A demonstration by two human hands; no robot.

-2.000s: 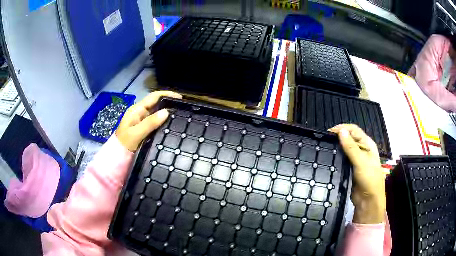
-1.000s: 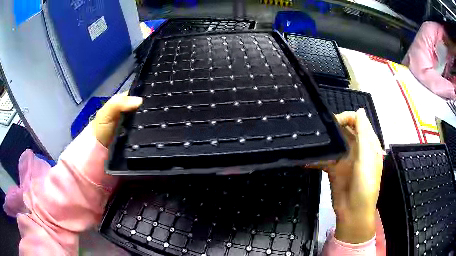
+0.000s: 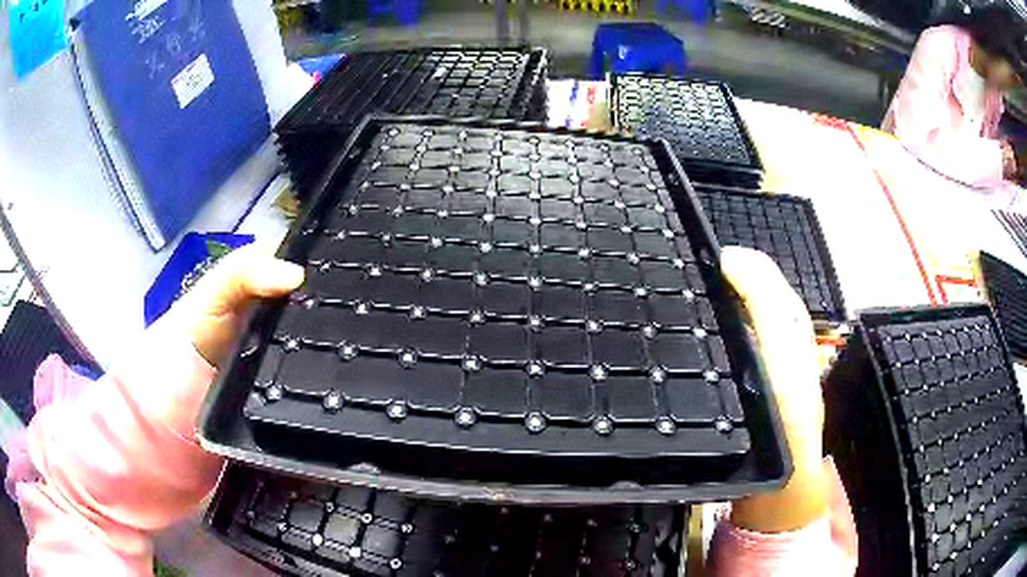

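Observation:
A black blister tray [image 3: 507,271] with a raised rim and a grid of grooves is held up in front of me. Tiny silvery metal parts [image 3: 535,369] sit at its grid crossings. My left hand [image 3: 242,295] grips its left edge, thumb on the rim. My right hand [image 3: 777,338] grips its right edge; its fingers are mostly hidden behind the tray. A second black tray [image 3: 451,532] with silvery parts lies below the held one, its far part covered by it.
Black tray stacks stand at the back left [image 3: 411,85], the back [image 3: 681,118] and the right [image 3: 946,428]. Another tray [image 3: 777,242] lies beyond my right hand. A blue parts bin [image 3: 180,271] and a blue board [image 3: 180,101] are at left. A person in pink [image 3: 940,101] is at upper right.
The held tray was lifted off, showing the tray below. Since the last frame it has come lower and tilts more towards me, still in both hands.

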